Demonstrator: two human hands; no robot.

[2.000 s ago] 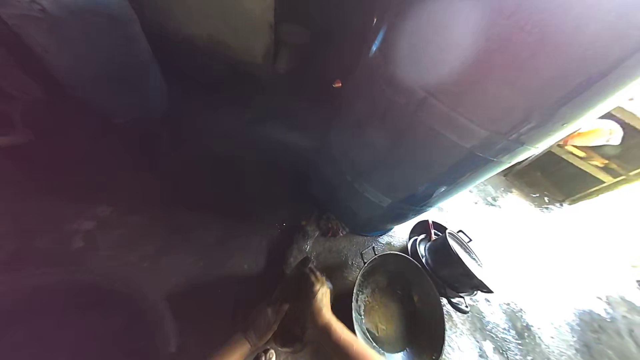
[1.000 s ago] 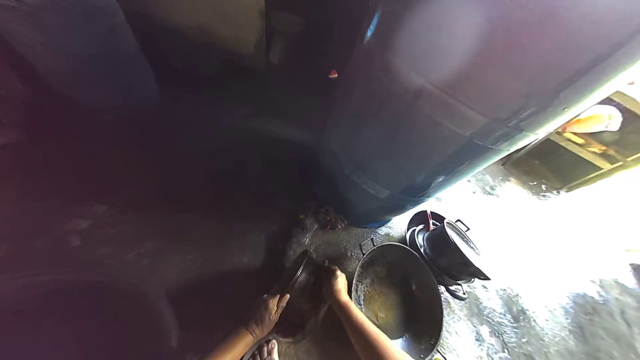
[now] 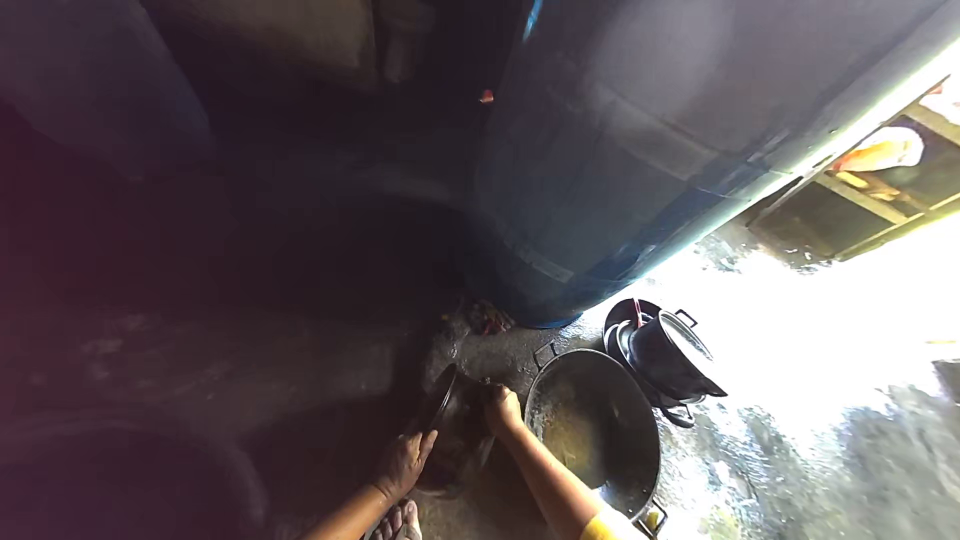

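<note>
A dark round metal pot (image 3: 450,446) is tilted on its side low in the middle of the view, above my bare toes. My left hand (image 3: 406,459) grips its rim from the left. On the pot's right side lies my right hand (image 3: 501,409), its fingers curled against the dark surface; whether it holds anything small is hidden. Close to the right of my right forearm sits a large two-handled wok (image 3: 592,427) with some cloudy brownish liquid in it.
Beyond the wok, a dark cooking pot (image 3: 667,352) leans on stacked dishes on the wet concrete floor (image 3: 757,457). A large blue drum (image 3: 600,172) rises ahead. A wooden frame (image 3: 870,202) stands at the right, in glare. A round rim shows dimly at lower left.
Two seconds ago both hands were close together low in the middle. They have since moved apart, my left hand coming onto the pot's rim and my right hand onto its far side.
</note>
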